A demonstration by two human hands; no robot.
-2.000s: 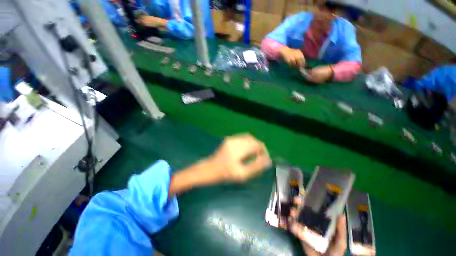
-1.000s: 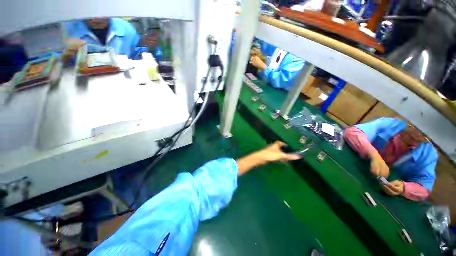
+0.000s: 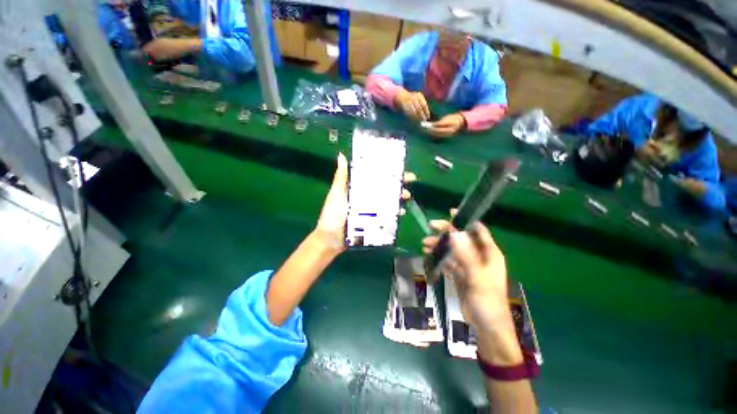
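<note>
My left hand [image 3: 332,209] holds a display module [image 3: 376,186] upright, its bright white face towards me, with small dark marks near its lower end. My right hand [image 3: 478,263] grips a second, dark thin slab [image 3: 477,200], blurred, tilted and seen nearly edge-on. A narrow green strip [image 3: 418,217] shows between the two hands. Below them, silver-backed modules [image 3: 416,301] with black and orange patches lie on the green bench. More modules [image 3: 521,319] lie partly hidden behind my right wrist.
A green belt [image 3: 283,176] crosses beyond my hands, with small metal parts [image 3: 549,188] spaced along its far side. Clear plastic bags [image 3: 323,99] lie across it. Workers in blue smocks [image 3: 477,69] sit opposite. A white machine [image 3: 56,267] and a slanting post [image 3: 137,121] stand left.
The view has swung right, off the white machine. My left hand, stretched out towards the belt a second ago, is now nearer and holds a white-faced module. My right hand is back in view with a dark slab.
</note>
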